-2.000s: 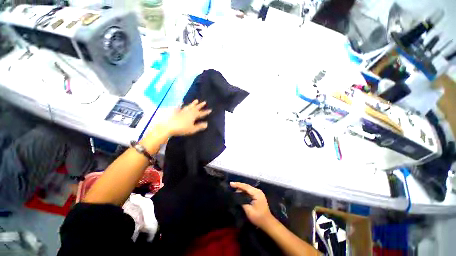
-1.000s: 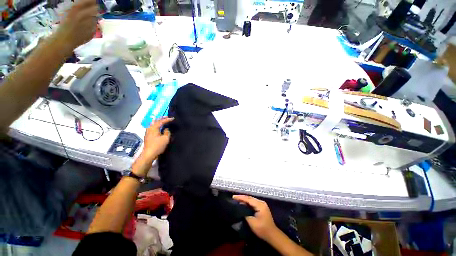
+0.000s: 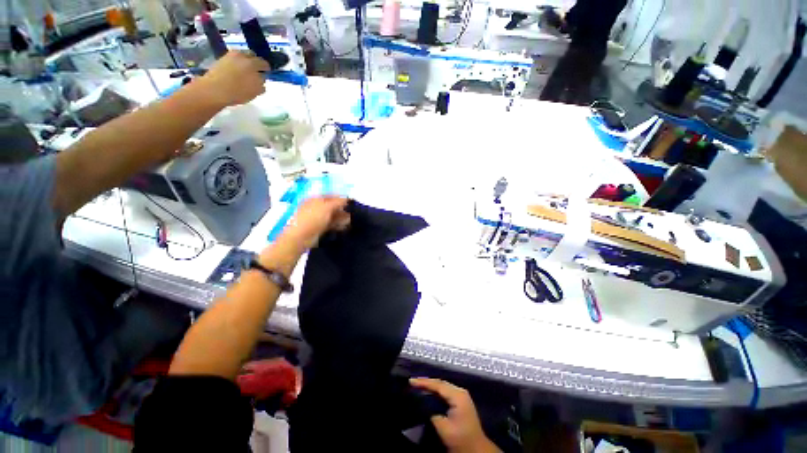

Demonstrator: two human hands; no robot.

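A black garment piece (image 3: 363,292) lies over the front edge of the white table (image 3: 469,310) and hangs down onto my lap. Its far end lies on the table with a pointed flap to the right. My left hand (image 3: 322,218) is closed on the cloth's upper left edge; the fingertips are slightly blurred. My right hand (image 3: 451,414) is low, below the table edge, with the black cloth between thumb and fingers. Part of the cloth on my lap is cut off by the bottom of the picture.
A sewing machine (image 3: 655,261) stands at right, with black-handled scissors (image 3: 541,281) and a thin pen-like tool (image 3: 591,301) before it. Another machine (image 3: 221,181) stands at left. Another person's arm (image 3: 142,133) reaches over it. A red crate (image 3: 270,379) and cardboard box (image 3: 637,437) are below.
My left hand has moved from resting on the cloth to its far upper edge and closed there. The other person's arm has come further into view. The camera view has tilted up.
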